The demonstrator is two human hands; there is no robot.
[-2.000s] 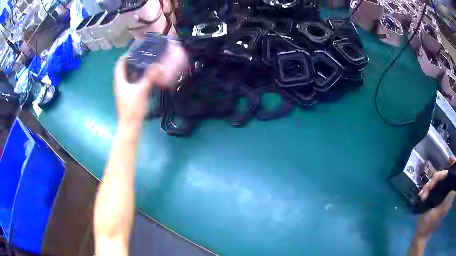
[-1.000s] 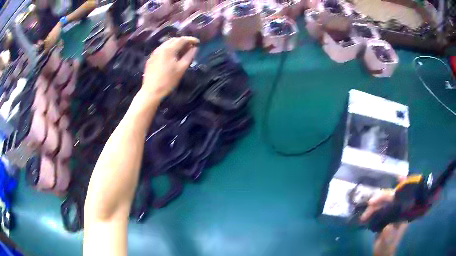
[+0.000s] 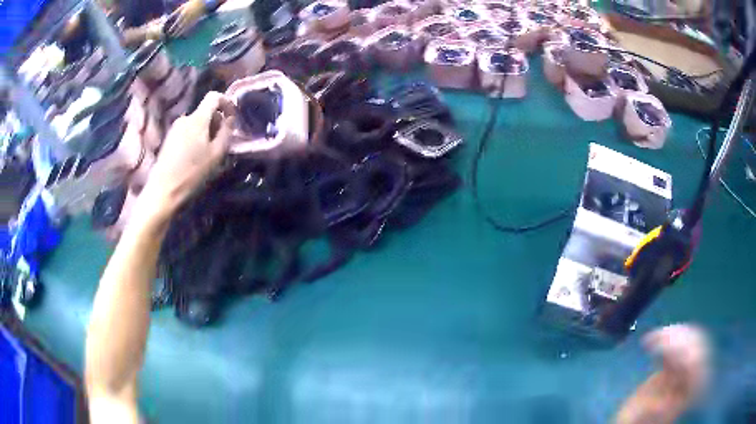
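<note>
My left hand point(image 3: 195, 149) grips the rim of a pale pink camera housing point(image 3: 290, 112), its dark inner opening showing, above the heaped black covers point(image 3: 365, 178). My right hand point(image 3: 680, 356) is blurred at the lower right, off the screwdriver; its fingers are too blurred to read. The black electric screwdriver point(image 3: 651, 281) with a yellow lever stands or hangs tilted, its lower end over the near end of the screw feeder point(image 3: 626, 203).
Rows of pink housings point(image 3: 452, 58) line the far side, with more at the left. A black cord point(image 3: 477, 182) curves over the green mat point(image 3: 398, 331) to the feeder. A brown tray point(image 3: 663, 62) is at the far right. Part of another person's arm point(image 3: 186, 16) shows top left.
My left hand, seen empty over the heap a second ago, now has a pink housing. My right hand has let go of the screwdriver and moved down from it. The view has shifted.
</note>
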